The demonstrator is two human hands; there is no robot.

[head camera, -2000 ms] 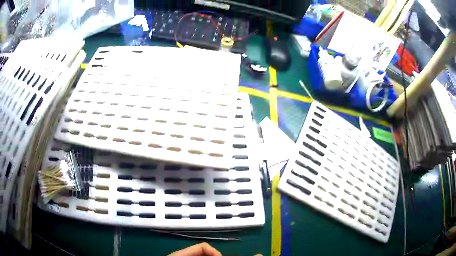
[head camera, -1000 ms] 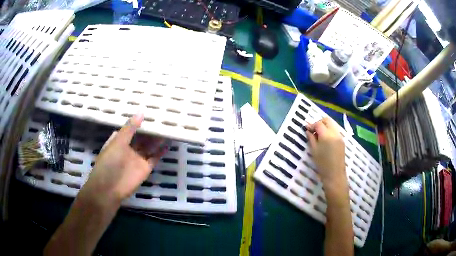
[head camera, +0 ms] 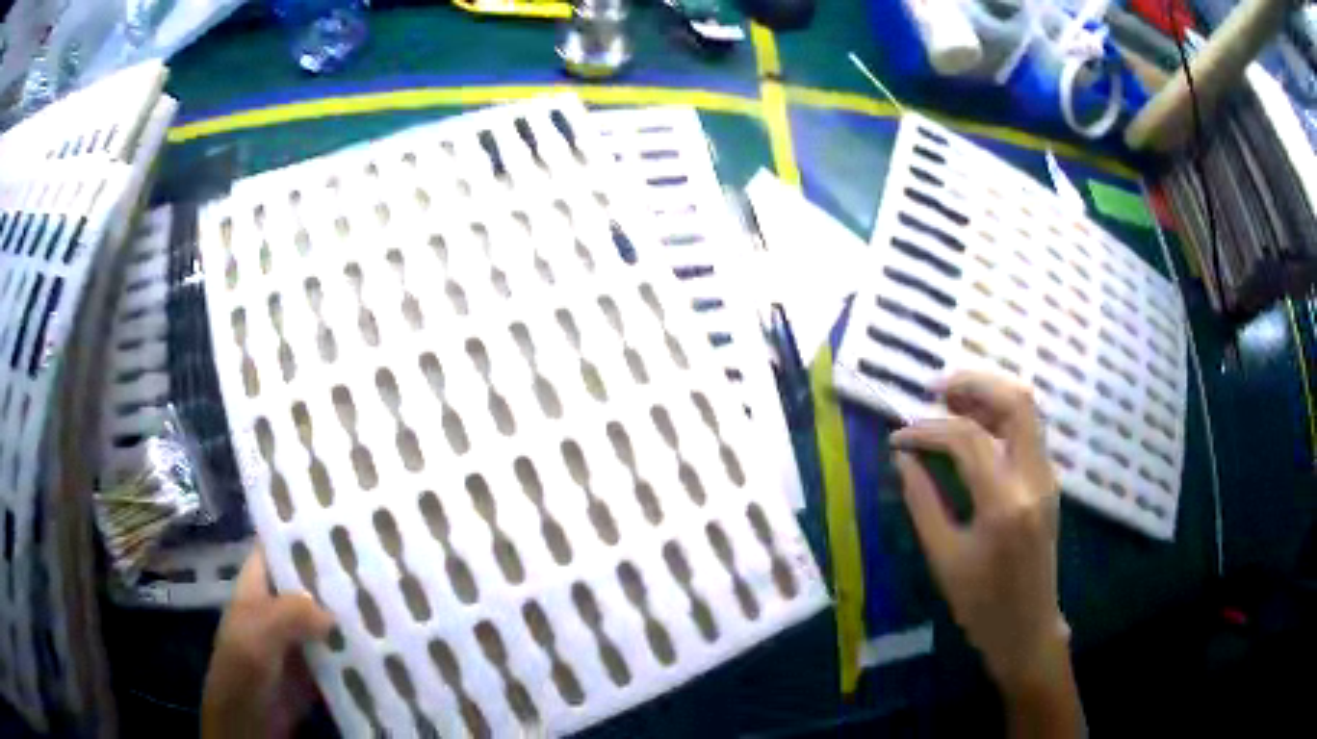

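Observation:
My left hand (head camera: 267, 650) grips the lower left edge of a white foam tray (head camera: 527, 459), thumb on top. This tray is turned and covers much of another tray (head camera: 794, 469). Its dumbbell cutouts are mostly tan and empty, with a few dark ones at the top. My right hand (head camera: 989, 505) is at the lower left corner of the right foam tray (head camera: 1069, 311), fingers curled; whether it holds something small is unclear. Dark modules (head camera: 913, 296) fill that tray's left column.
A bag of swabs (head camera: 152, 498) lies at left beside stacked trays (head camera: 72, 260). A paper slip (head camera: 809, 246) lies between the trays. Behind are a metallic dispenser (head camera: 595, 41) and a blue bin (head camera: 997, 72). A cardboard-like stack (head camera: 1242, 195) stands at right.
Both hands have come into view since the oldest frame. The upper tray has been turned and brought nearer by my left hand. My right hand has moved from the right tray's modules to its near corner.

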